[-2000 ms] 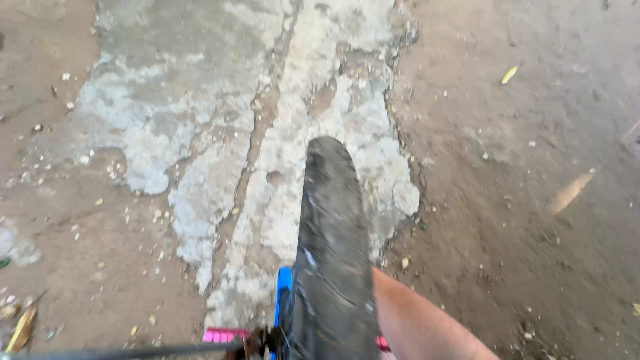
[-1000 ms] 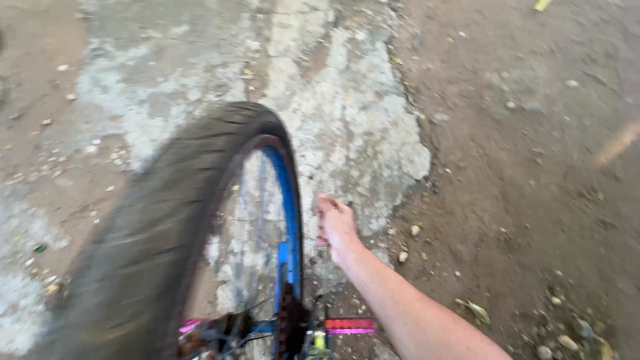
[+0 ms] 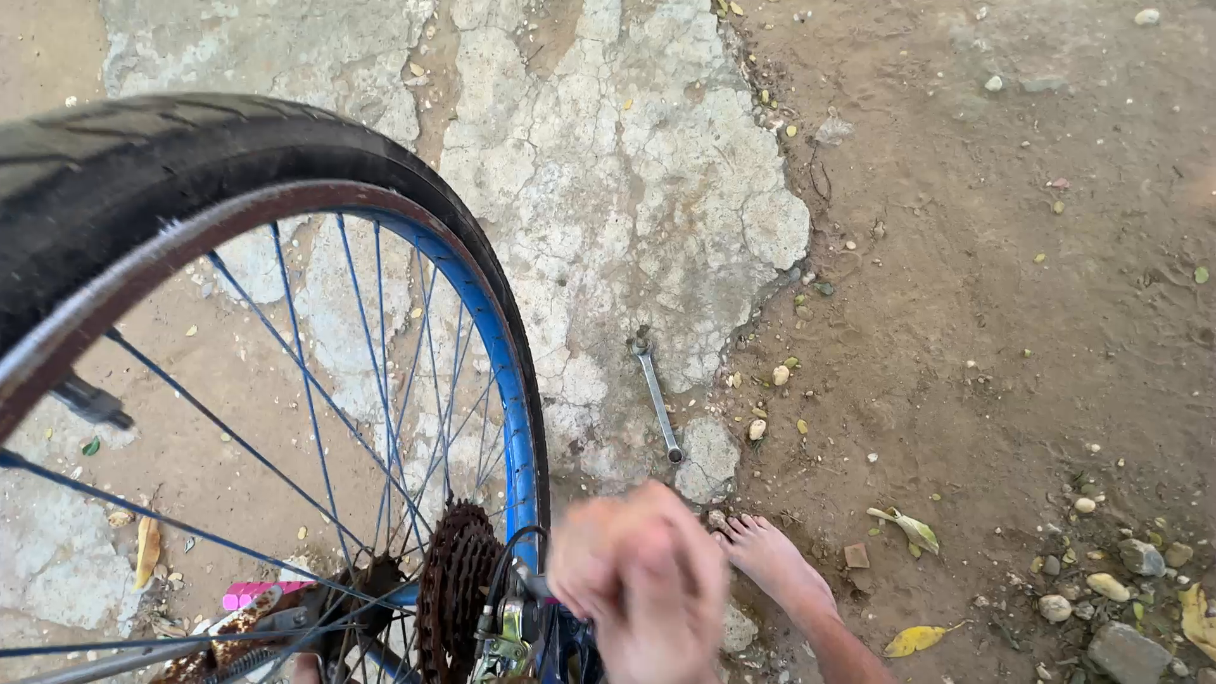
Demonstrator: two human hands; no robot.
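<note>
A bicycle wheel with a black tyre, blue rim and blue spokes fills the left side. Rusty rear sprockets and a derailleur sit at its hub. My right hand, blurred and with curled fingers, is just right of the derailleur; whether it holds anything cannot be told. On the cracked concrete above that hand lies a metal combination wrench. My left hand is not in view. A pink peg shows behind the hub at lower left.
A bare foot rests on the ground right of my hand. Cracked concrete runs up the middle, with brown dirt to its right. Stones and dry leaves lie at lower right. A valve stem projects inside the rim.
My right hand, reaching over the concrete one second ago, is now lower, beside the derailleur. The wrench shows plainly on the concrete. The wheel takes up more of the left side.
</note>
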